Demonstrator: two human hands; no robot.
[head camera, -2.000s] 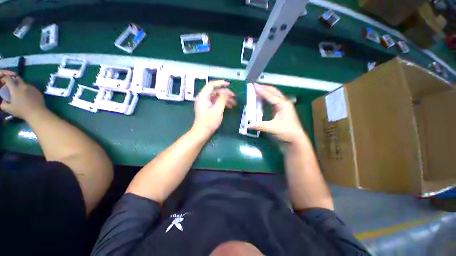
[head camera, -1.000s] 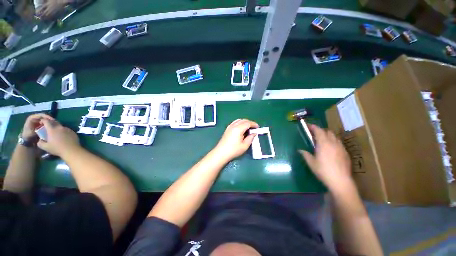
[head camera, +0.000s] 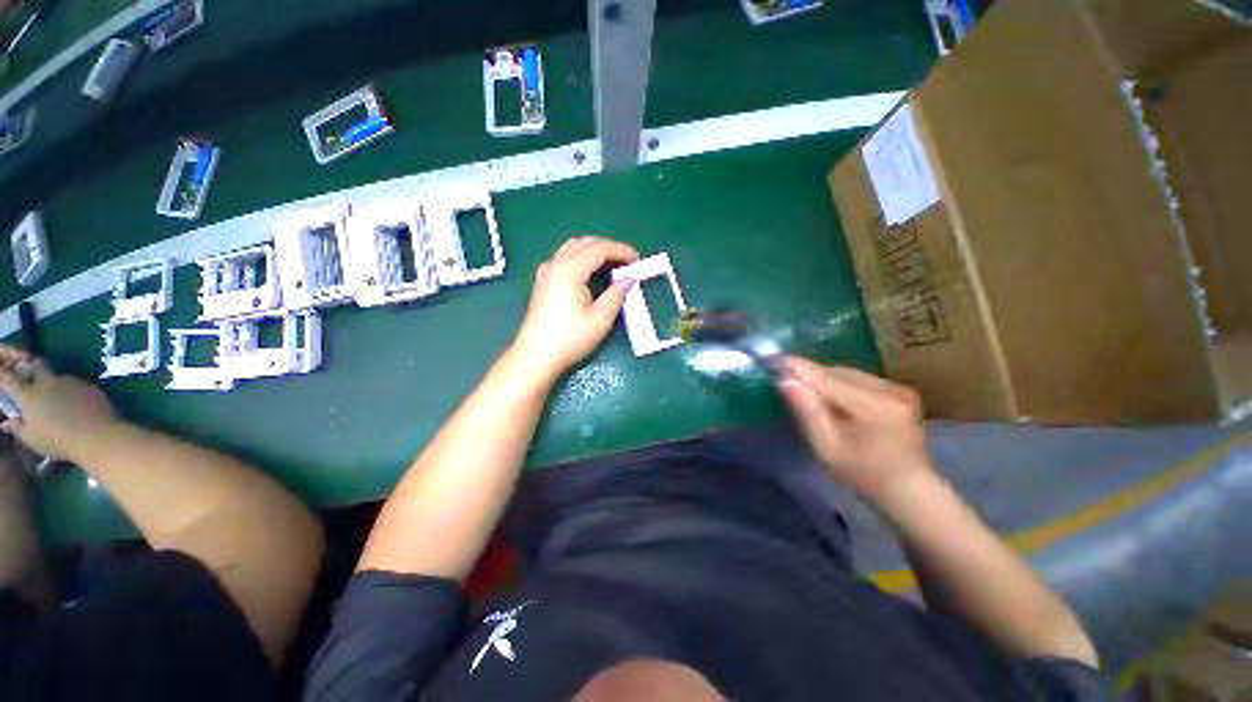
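Note:
A white rectangular housing (head camera: 641, 318) with a large open window lies on the green bench in front of me. My left hand (head camera: 580, 295) holds its upper left corner with thumb and fingers. My right hand (head camera: 854, 412) grips the handle of a small mallet (head camera: 728, 327). The mallet is blurred; its dark head with a yellowish face is at the right edge of the housing. Whether the face touches the housing cannot be told.
Stacks of white frames (head camera: 319, 254) stand at left along the metal rail (head camera: 748, 137). Housings with blue parts (head camera: 515, 91) lie on the green belt beyond. A grey upright (head camera: 621, 82) stands at the rail. A large open carton (head camera: 961, 274) is at right. A neighbour's arm (head camera: 192, 460) is at left.
My right hand has taken up the mallet and brought its head left to the housing. My left hand stays on the housing. The camera view has shifted.

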